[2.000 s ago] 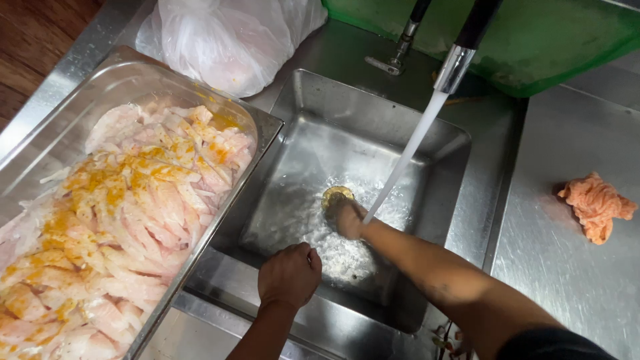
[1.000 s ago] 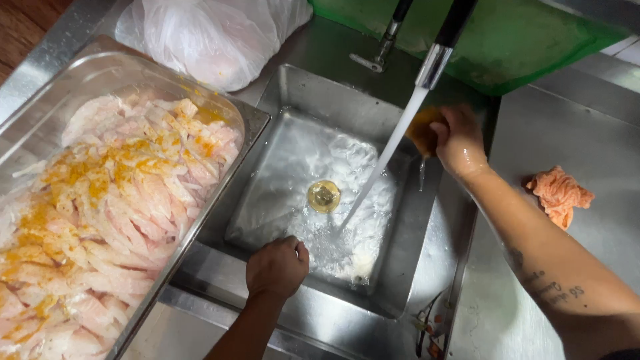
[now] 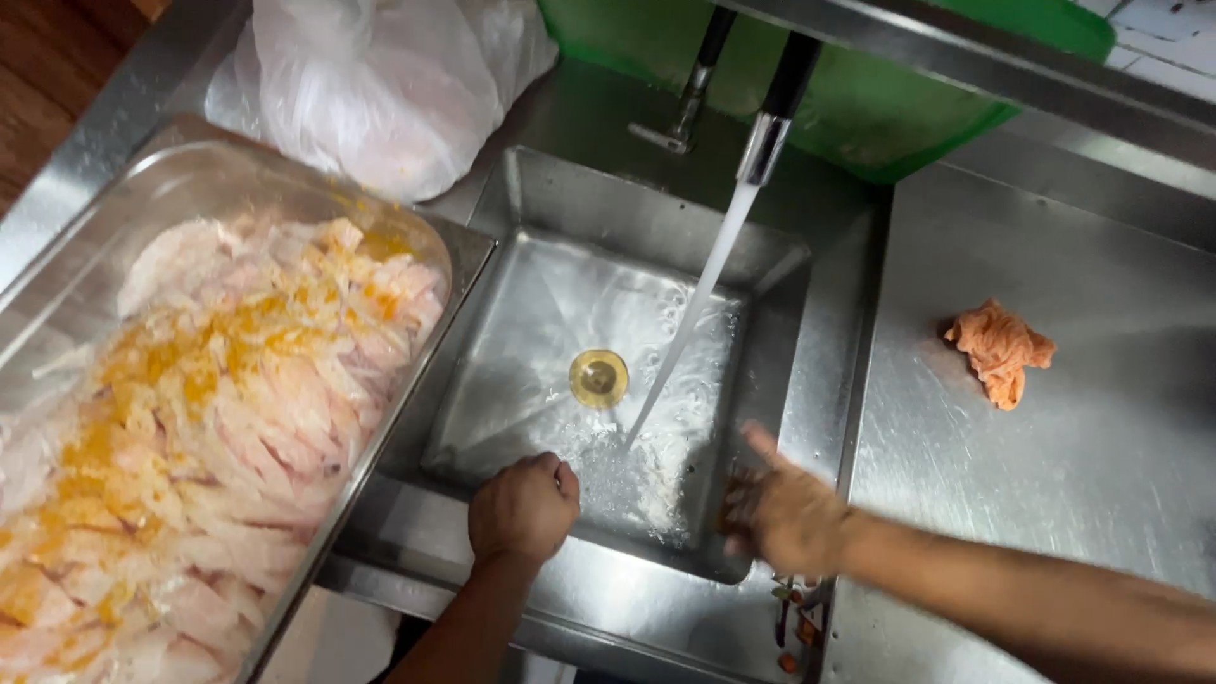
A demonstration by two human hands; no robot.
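Observation:
Water pours from a faucet (image 3: pixel 765 147) into a stainless steel sink (image 3: pixel 570 209) with a brass-coloured drain (image 3: pixel 598 378). My left hand (image 3: pixel 522 508) is curled into a fist at the sink's near edge; whatever its fingers may hide cannot be seen. Over the near right corner of the basin is my right hand (image 3: pixel 787 508), blurred, its thumb stretched out and its other fingers bent; whether something is in it cannot be told. To the left of the sink stands a metal pan (image 3: pixel 356 484) full of sliced pale raw meat (image 3: pixel 285 389) with yellow-orange seasoning on it.
A white plastic bag (image 3: pixel 389 95) sits behind the pan. An orange cloth (image 3: pixel 999 351) lies crumpled on the right steel counter (image 3: pixel 959 475). Food scraps (image 3: pixel 803 627) lie by the sink's near right corner. Behind the faucet are a green plastic container (image 3: pixel 855 123) and a steel rail (image 3: pixel 997 66).
My right hand was at the drain, then lifted to the sink's far right side with a dark yellowish thing; now it is at the near right corner. My left fist stays at the near edge.

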